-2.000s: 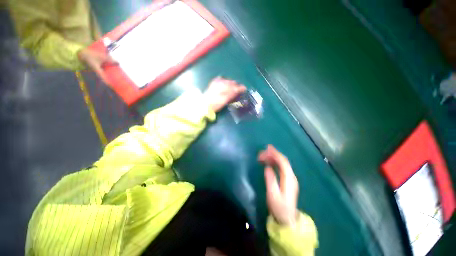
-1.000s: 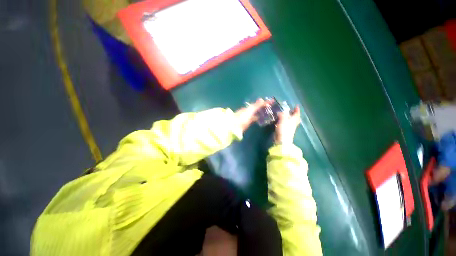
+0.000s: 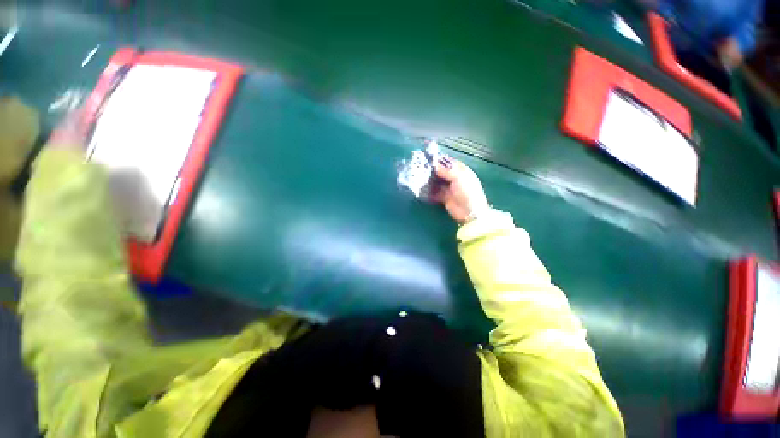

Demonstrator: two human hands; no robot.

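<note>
My right hand [image 3: 457, 190] is over the green belt and pinches a small, shiny, crumpled-looking silvery sheet [image 3: 416, 174]. My left hand [image 3: 70, 130] is blurred, at the left edge of a red pad [image 3: 197, 154] on the left. A white-faced display unit [image 3: 158, 115] with a thin dark border lies on that pad. I cannot tell whether the left hand grips the pad or the unit. A blurred pale patch covers the unit's lower part.
Another red pad [image 3: 586, 94] with a white unit [image 3: 647, 147] lies across the green belt [image 3: 342, 231]. A further red pad [image 3: 737, 342] with a unit is at the right edge. A person's blue sleeve [image 3: 714, 26] shows at the top right. Yellow cloth [image 3: 15, 141] shows at the far left.
The view has turned. My left hand has left the silvery sheet and moved left to the red pad. My right hand, empty two seconds ago, now holds the sheet alone.
</note>
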